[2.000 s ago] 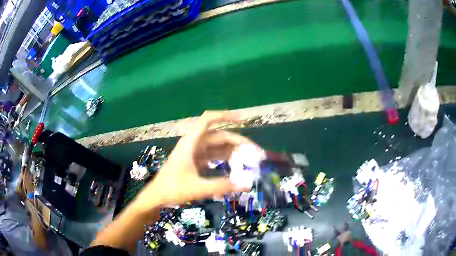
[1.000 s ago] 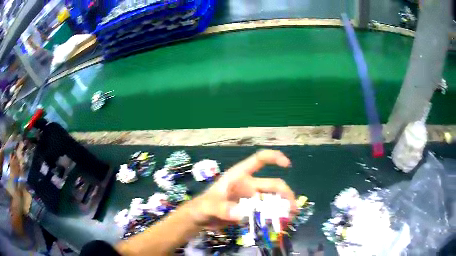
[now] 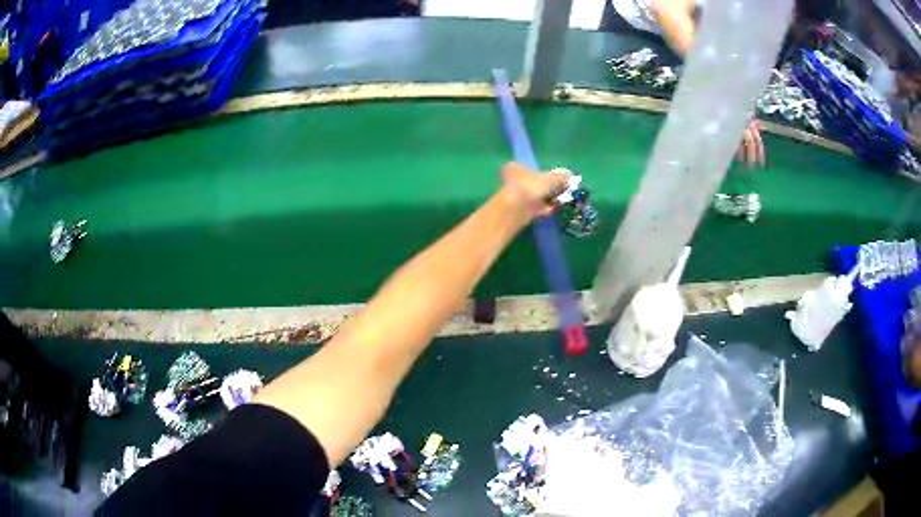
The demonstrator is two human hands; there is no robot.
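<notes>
My left hand (image 3: 532, 192) reaches from the lower left over the green conveyor belt. It is closed on a wired board assembly (image 3: 576, 207) with a white plastic part, green board and wires. The assembly is beside the bluish tube; whether it touches the belt cannot be told. My right hand is not in view. More wired board assemblies (image 3: 402, 467) lie on the dark green bench, partly hidden by my forearm and black sleeve.
A clear bag (image 3: 712, 409) with a white heap and a white bottle (image 3: 646, 328) lie right of centre. A clear bluish tube (image 3: 550, 257) crosses the belt edge. A grey post (image 3: 697, 141) rises behind. Blue trays (image 3: 151, 76) stand far left. Another person's hand (image 3: 752, 143) shows across the belt.
The view has shifted right. My left hand has moved from above the bench out over the belt, with a wired assembly in it. The red-handled cutters seen earlier are out of view.
</notes>
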